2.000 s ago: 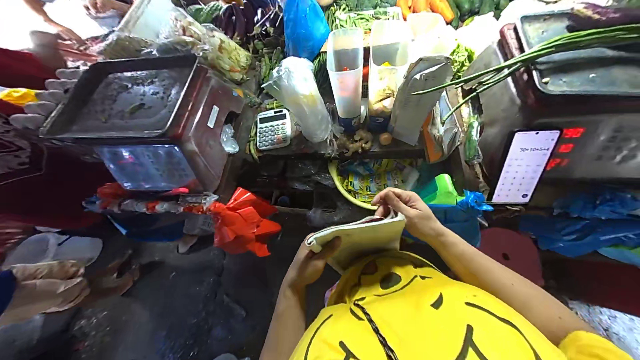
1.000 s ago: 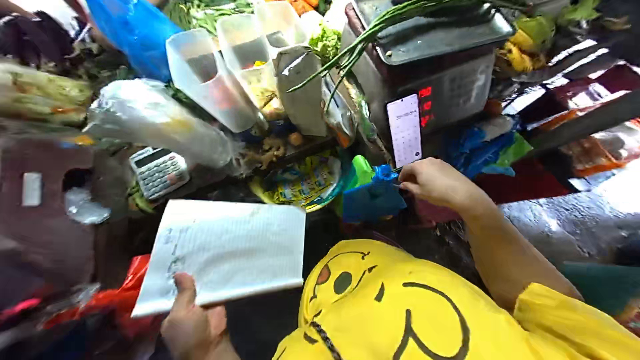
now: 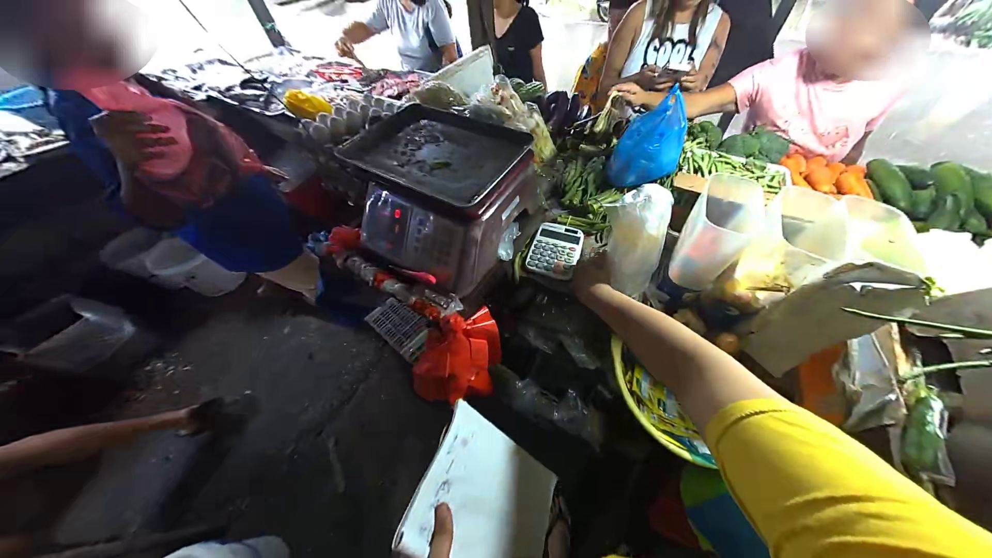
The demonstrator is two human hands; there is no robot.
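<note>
My left hand (image 3: pixel 442 531) holds an open notebook (image 3: pixel 484 480) with handwriting at the bottom centre, the thumb lying on its page. My right arm, in a yellow sleeve, reaches forward, and my right hand (image 3: pixel 593 271) is at the right edge of a white desk calculator (image 3: pixel 555 249). Its fingers are dark and partly hidden, so their grip is unclear. Just right of that hand stands a clear plastic bag (image 3: pixel 639 232). A weighing scale (image 3: pixel 442 209) with a metal tray is left of the calculator.
A red plastic bag (image 3: pixel 461 353) hangs below the scale. Translucent containers (image 3: pixel 717 229) and a yellow-rimmed basket (image 3: pixel 620 372) flank my right arm. A blue bag (image 3: pixel 651 143), green beans, carrots (image 3: pixel 825 177) and green vegetables lie beyond. People stand behind the stall; a person in blue is at left.
My right hand has moved from beside the phone and blue plastic to the calculator. My left hand still holds the notebook. The view has swung left.
</note>
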